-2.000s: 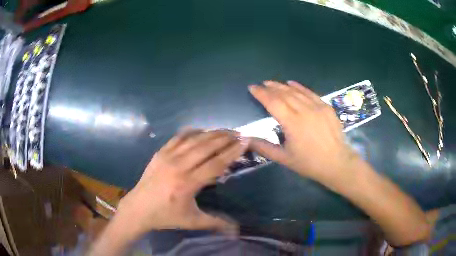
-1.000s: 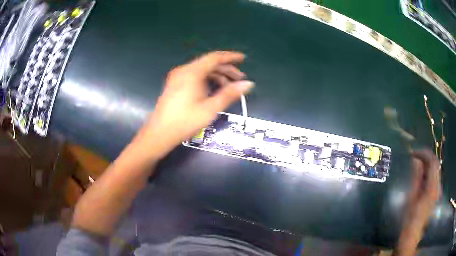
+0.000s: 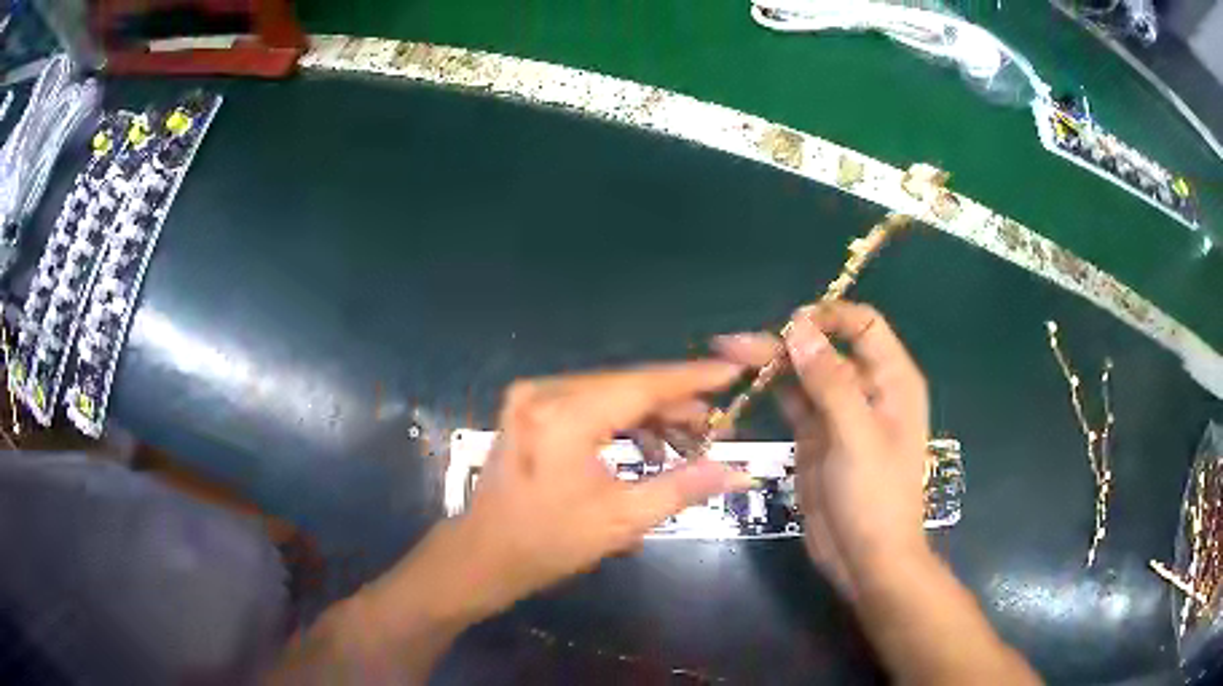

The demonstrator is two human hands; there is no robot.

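A white power strip housing (image 3: 947, 483) filled with parts lies level in front of me, its middle hidden by my hands. My right hand (image 3: 858, 416) grips a thin brass contact strip (image 3: 845, 279) between thumb and fingers, above the housing. The strip slants, its upper end pointing up and right. My left hand (image 3: 590, 469) is over the left half of the housing, fingers around the strip's lower end; blur hides whether they grip it.
More brass strips (image 3: 1097, 449) lie at right, beside a bag of them (image 3: 1200, 563). Filled housings (image 3: 118, 268) and white cords (image 3: 47, 154) are at left. Beyond the pale rail (image 3: 604, 101) lies another housing with a cord (image 3: 1120, 164). A red-orange stand (image 3: 201, 38) is upper left. A grey rounded shape (image 3: 121, 576) is lower left.
My right hand has come from the far right to the housing with a brass strip. My left hand has moved down and right; the white stick it held no longer shows.
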